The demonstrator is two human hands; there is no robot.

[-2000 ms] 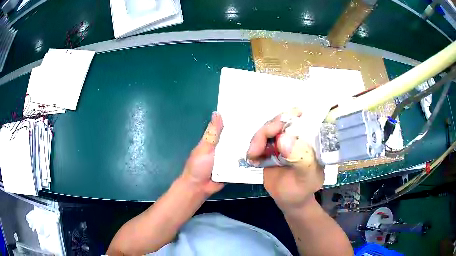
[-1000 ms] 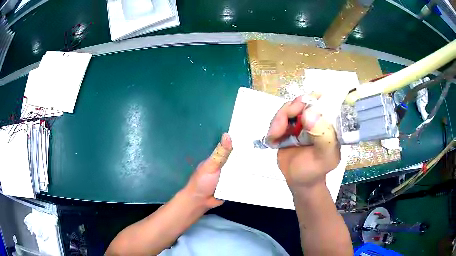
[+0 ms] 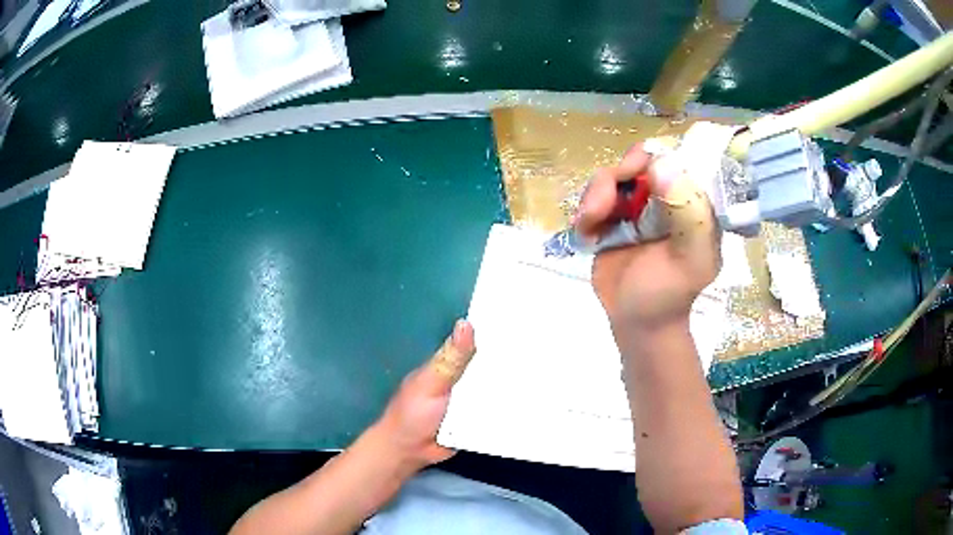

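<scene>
A white rectangular plate [image 3: 549, 366] is held tilted over the front edge of the bench; I cannot tell whether it is a shell or a panel. My left hand [image 3: 431, 392] grips its left edge, thumb on top, with a tan wrap on the thumb. My right hand [image 3: 658, 246] is closed around the glue gun [image 3: 786, 178], whose red part [image 3: 631, 199] shows at the fingers. The nozzle end [image 3: 559, 246] is over the plate's upper part, near its top edge. The plate's right side is hidden behind my right hand and forearm.
A brown work board [image 3: 543, 157] lies behind the plate. A pale-yellow hose [image 3: 867, 89] runs to the upper right. A panel stack [image 3: 73, 361] and loose white sheets [image 3: 110, 204] with red wires are at left. White shells [image 3: 277, 63] lie across the bench. A blue bin [image 3: 779, 522] is below right.
The gun and right hand have moved up and right, from the plate's lower part to near its top edge. The plate has turned and come lower, with my left hand still on its left edge.
</scene>
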